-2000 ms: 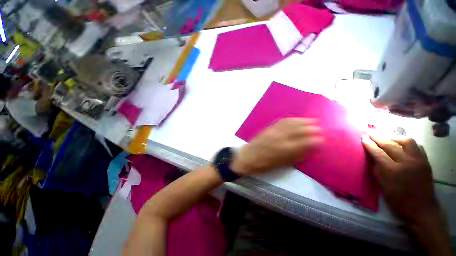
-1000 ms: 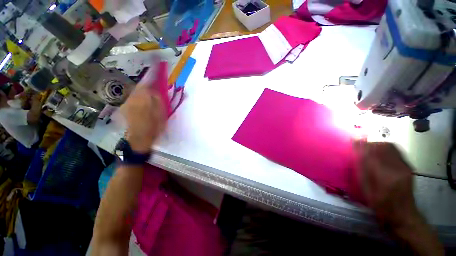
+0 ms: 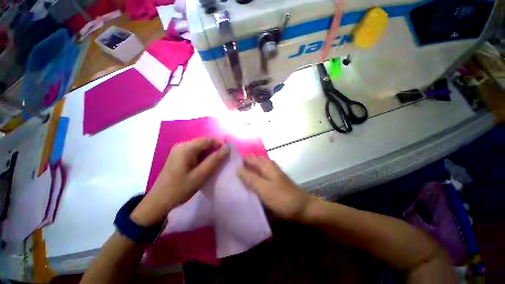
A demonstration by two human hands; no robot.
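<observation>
A pale pink-white piece lies over a magenta fabric panel on the white table in front of the needle. My left hand pinches the pale piece's top edge between thumb and fingers. My right hand is at its right edge, fingertips on the fabric. The presser foot and needle area is just beyond my fingertips, partly lost in glare. The lower part of the magenta panel shows beneath the pale piece.
The white machine head spans the back, with a yellow block on it. Black-handled scissors lie right of the needle. Stacked magenta pieces lie upper left, pale pieces far left. A white box is behind.
The view has turned right. My left hand has come back from the pale stack at the left to the needle area, and a pale piece now lies over the magenta panel.
</observation>
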